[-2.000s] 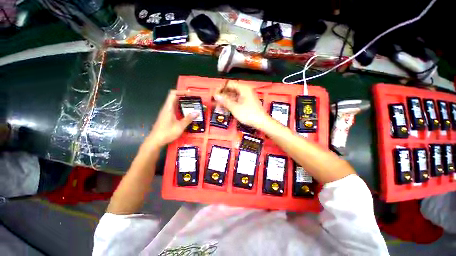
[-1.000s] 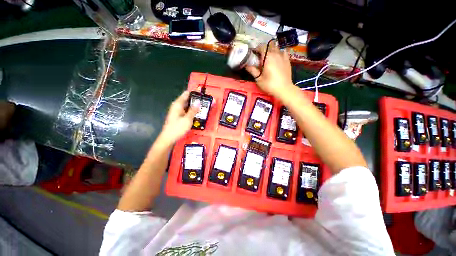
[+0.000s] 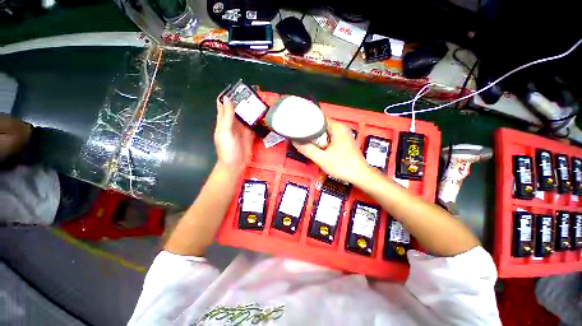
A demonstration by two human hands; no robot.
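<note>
My left hand point(image 3: 233, 137) holds a black mobile phone point(image 3: 247, 105), tilted, label side up, above the upper left corner of the red tray point(image 3: 268, 247). My right hand point(image 3: 338, 153) grips a white-grey barcode scanner point(image 3: 297, 117), its head close to the phone and over the tray's upper row. A small white slip point(image 3: 274, 139) lies in the tray beside the scanner. Other phones lie label side up in the pockets. The upper right phone point(image 3: 411, 155) has a white cable point(image 3: 413, 116) plugged into its top end. The scanner and my right hand hide part of the upper row.
A second red tray point(image 3: 504, 255) with phones stands at the right. Another scanner point(image 3: 461, 169) lies between the trays. The back ledge holds a mouse point(image 3: 294, 34), a small device with a screen point(image 3: 250, 35) and cables. Another person's arm point(image 3: 14, 137) shows at the left edge.
My right hand has brought the scanner from behind the tray to over its upper left part. My left hand has lifted the phone out of the upper left pocket and tilted it.
</note>
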